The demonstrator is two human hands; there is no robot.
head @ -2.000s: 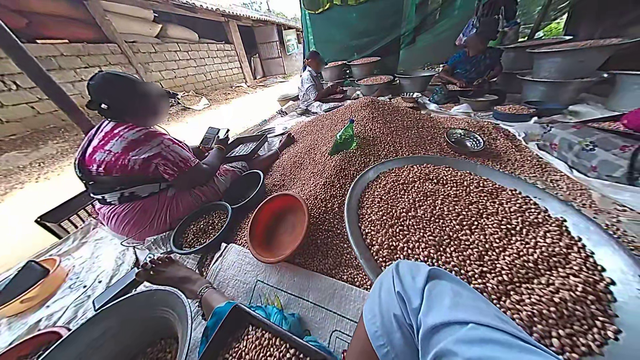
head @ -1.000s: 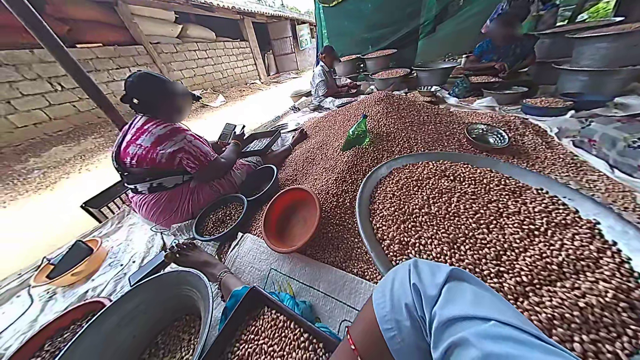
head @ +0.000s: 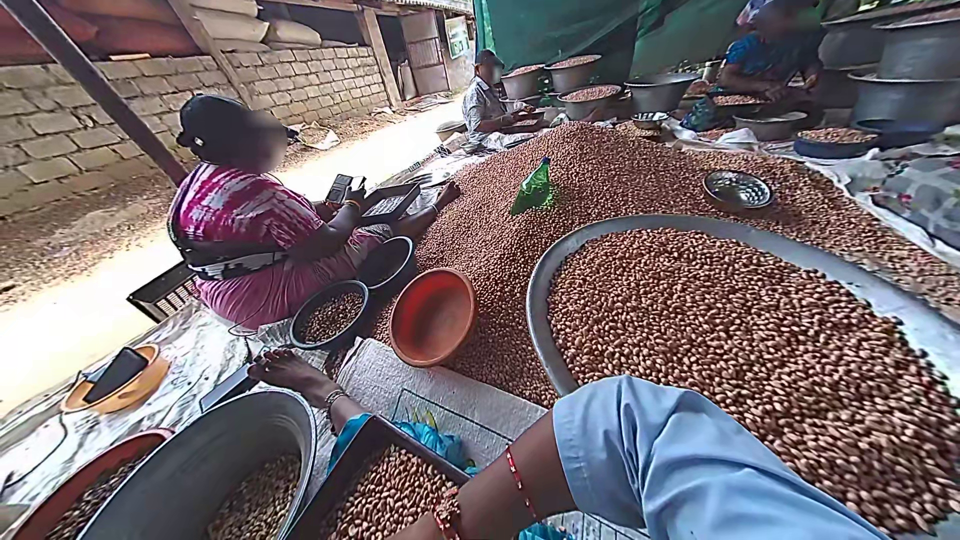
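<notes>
A light blue sleeve (head: 660, 450) comes in from the lower right, and the bare forearm below it, with red bracelets, crosses a dark tray of brown nuts or seeds (head: 390, 487). My right hand lies past the bottom edge, so its grip is hidden. My left hand is out of the picture. Beside the tray stands a large metal basin (head: 300, 420) with some nuts at its bottom. To the right, a wide metal pan (head: 544, 330) is heaped with nuts. An orange-red bowl (head: 433, 319) rests tilted against the big nut pile (head: 495, 262).
A seated person (head: 240, 225) holds a small object over a tray at left. Two more people sit at the back near stacked metal basins (head: 900, 97). A green plastic piece (head: 532, 187) and a steel dish (head: 737, 190) lie on the pile. A bare foot (head: 296, 375) is near the basin.
The forearm with its red bracelets has come into view over the tray at the bottom; two seconds ago mostly the blue sleeve showed. The view has shifted slightly.
</notes>
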